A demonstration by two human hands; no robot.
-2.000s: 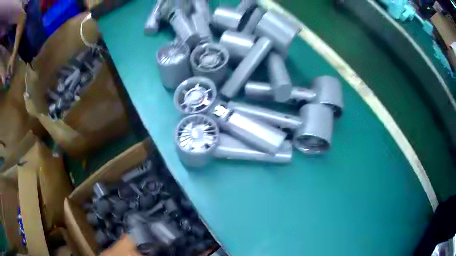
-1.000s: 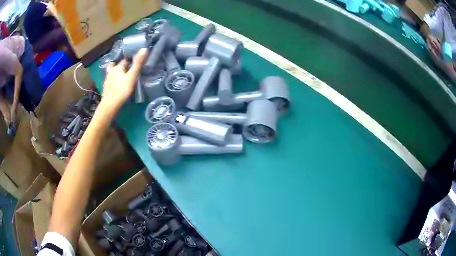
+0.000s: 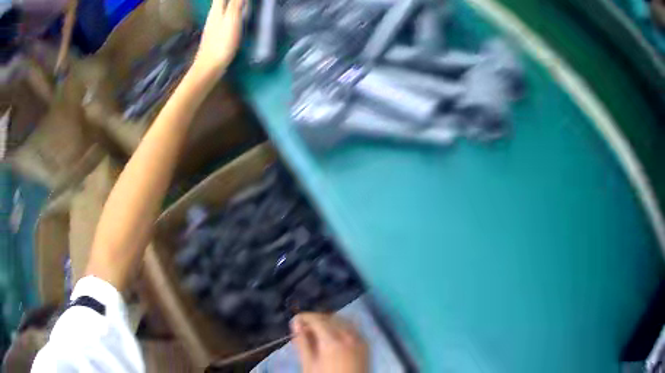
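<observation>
Several grey handheld fans [image 3: 401, 91] lie piled on the green bench, blurred by motion. My left hand [image 3: 221, 33] is at the top of the frame by the bench's left edge, beside a grey fan handle [image 3: 265, 30]; the blur and the frame edge hide whether it touches or holds anything. My right hand [image 3: 332, 344] is low in the frame, over my lap by the carton's near corner, its fingers bent. Whether it holds anything cannot be told.
An open carton [image 3: 172, 291] of dark grey fans stands below the bench edge. Another carton [image 3: 109, 120] with grey parts is behind my left forearm. The conveyor's pale edge strip [image 3: 583, 95] curves along the bench's far side. Blue cloth or plastic shows top left.
The view has swung, so the pile sits higher and further right. My left hand has stayed near the pile's left side. My right hand has come into view at the bottom.
</observation>
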